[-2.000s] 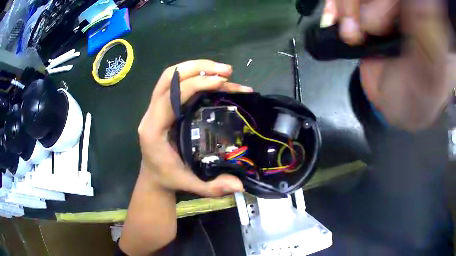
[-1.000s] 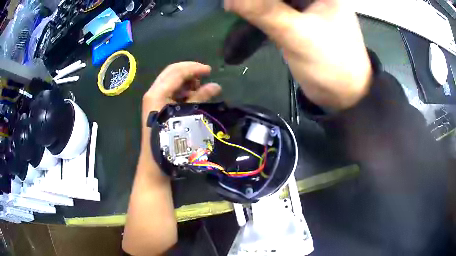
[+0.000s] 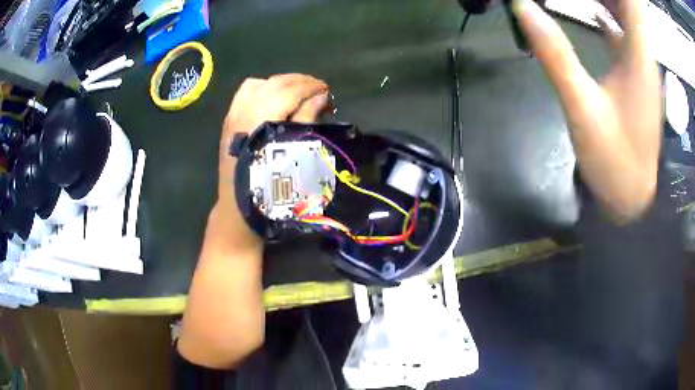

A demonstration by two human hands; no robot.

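Note:
The open black camera head housing (image 3: 347,202) shows a silvery circuit board (image 3: 293,179) at left, red and yellow wire leads (image 3: 373,238), and a short silver cylinder (image 3: 406,177). Its white bracket (image 3: 411,335) extends over the mat's near edge. My left hand (image 3: 270,103) is behind the housing's left side and holds it, fingers curled above the rim; part of the hand is hidden. My right hand (image 3: 613,129) is at upper right, fingers spread, beside a dark object cut off by the top edge.
A yellow ring (image 3: 155,84) with tiny screws lies at upper left beside a blue packet (image 3: 183,29). Black-and-white camera units (image 3: 84,152) stand in a row at left. A thin dark tool (image 3: 456,114) lies behind the housing. A white mouse (image 3: 675,103) is at right.
My right hand has moved right, away from above the mat, and its fingers have spread. The black screwdriver is no longer seen in its grip. My left hand has shifted behind the housing, and the board looks brighter.

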